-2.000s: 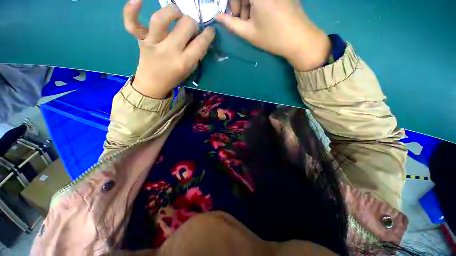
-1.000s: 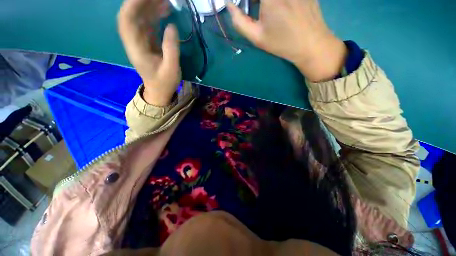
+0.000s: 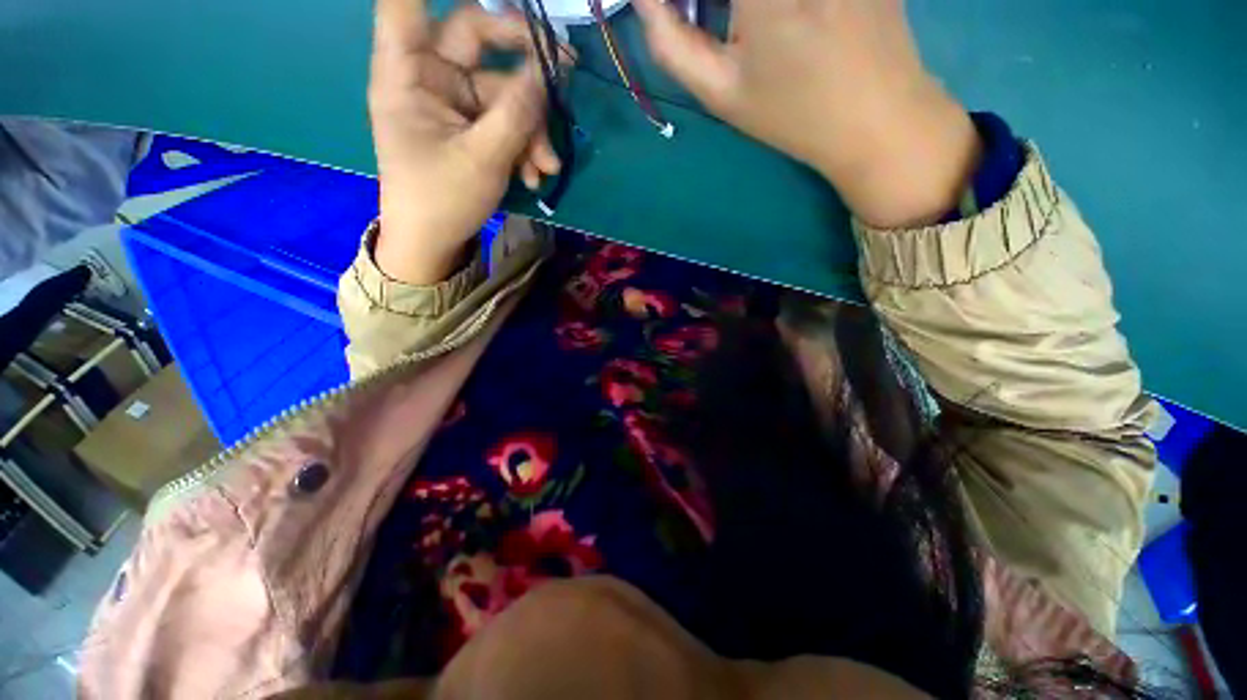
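A white housing (image 3: 581,10) lies at the top edge of the picture and is mostly cut off. Thin dark and coloured wire leads (image 3: 614,55) hang from it towards me; one ends in a small white plug connector (image 3: 667,130). My left hand (image 3: 458,123) is blurred, beside the dark wires at the left, its fingers partly bent; whether it grips a wire cannot be told. My right hand (image 3: 821,96) is at the housing's right side, its fingertips cut off by the top edge, so its grip is unclear.
The green bench (image 3: 1094,178) spans the top, its edge just before my body. A bright blue plastic bin (image 3: 246,328) stands below at the left. A cardboard box (image 3: 144,438) and a rack (image 3: 62,397) are further left. A dark shape is at the right rim.
My left hand has left the housing and is now lower, by the dark wires. The housing has shifted up, and its wires and a white plug now show more clearly.
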